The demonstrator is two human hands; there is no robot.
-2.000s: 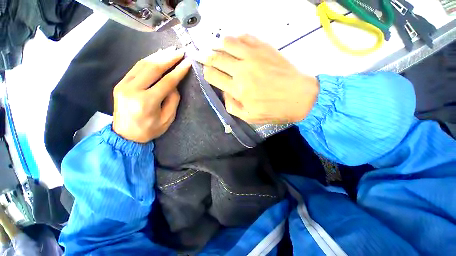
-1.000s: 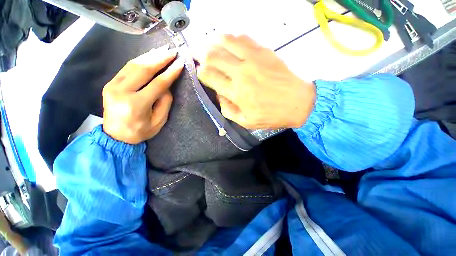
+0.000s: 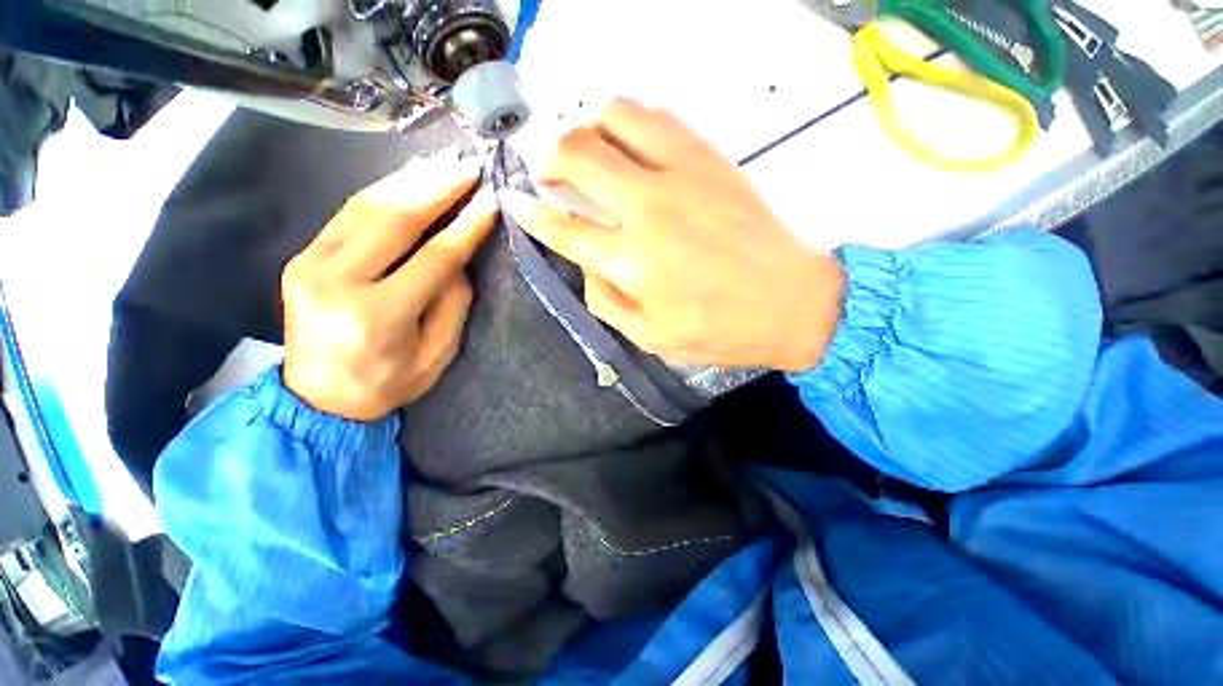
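The charcoal garment body (image 3: 523, 389) lies over the table edge and my lap. A dark zipper tape (image 3: 570, 315) with a pale line runs along its edge up to the sewing machine head (image 3: 463, 67). A small pale zipper slider (image 3: 606, 375) sits on the lower part of the tape. My left hand (image 3: 382, 288) presses the cloth left of the tape, fingertips close to the presser foot area. My right hand (image 3: 684, 241) has its thumb and fingertips on the tape just below the machine. The needle is not clearly visible.
Shears with yellow and green handles (image 3: 946, 114) lie right of the machine. Spare zippers (image 3: 1111, 81) lie beside them. Loose dark cloth (image 3: 94, 101) is at upper left, more dark cloth (image 3: 1153, 228) at right below the table edge (image 3: 1073, 188).
The camera view has shifted, so more of the machine head shows. My right fingers have spread somewhat, with the thumb now showing along the tape. My left hand stays on the cloth.
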